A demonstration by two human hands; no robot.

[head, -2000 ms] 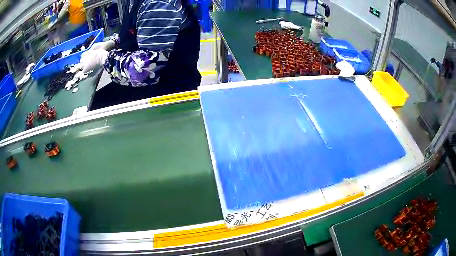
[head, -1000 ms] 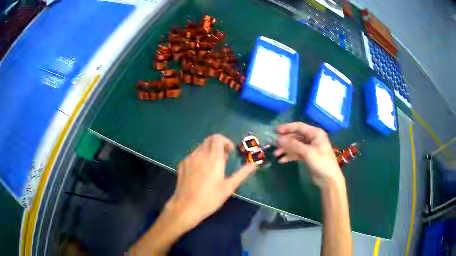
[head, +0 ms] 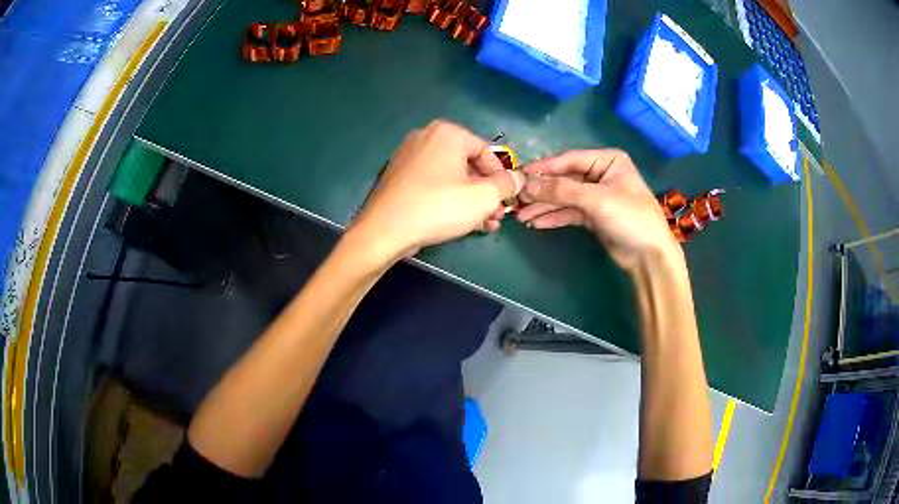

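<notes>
My left hand [head: 439, 187] and my right hand [head: 589, 197] meet over the green bench, both bare. A copper coil pair [head: 505, 157] shows between the fingertips, with a pale outline on its upper end and a short lead sticking up. My left fingers and thumb hold it from the left. My right thumb and fingertips are pinched together at its right side. Whether they hold a small white piece is hidden by the fingers. Most of the coil pair is covered by the hands.
Several unworked coils [head: 322, 34] lie at the bench's far left. Three blue bins [head: 572, 83] with white contents stand along the far side. A small group of coils [head: 702, 212] lies right of my right hand. The conveyor rail [head: 74, 128] runs along the left.
The view has moved from the conveyor to the bench. Since one second ago, my left hand has closed on the coil pair, and my right fingertips have come against it.
</notes>
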